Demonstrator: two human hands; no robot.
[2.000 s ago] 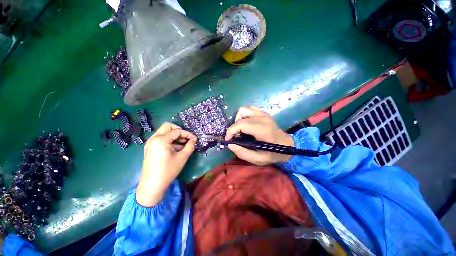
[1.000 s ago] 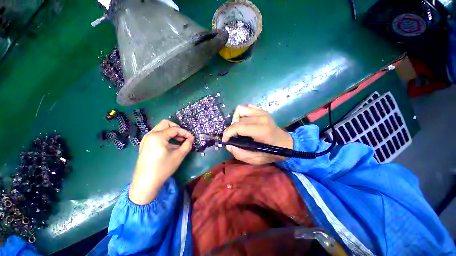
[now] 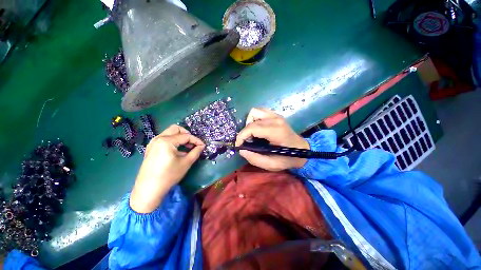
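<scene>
My right hand (image 3: 271, 138) grips a black soldering iron (image 3: 285, 151), its thin tip pointing left over the near edge of a palm-sized speckled silver-purple batch of components (image 3: 212, 122). My left hand (image 3: 167, 161) is at the batch's near left corner, with thumb and forefinger pinched together close to the iron's tip. Whatever is between those fingertips is too small to make out. Black ribbed component strips (image 3: 126, 138), one with a yellow spot, lie left of the batch.
A grey translucent hood cone (image 3: 169, 58) stands beyond the batch, beside a yellow tin (image 3: 254, 53) with silvery bits. A large dark component heap (image 3: 42, 179) lies far left, a smaller pile (image 3: 117, 71) behind the hood. White slotted trays (image 3: 398, 134) are at right, a dark device (image 3: 430, 23) upper right.
The view has shifted slightly. My left hand and forearm have moved a little to the left in view. The iron's handle lies more level. Both hands stay at the batch.
</scene>
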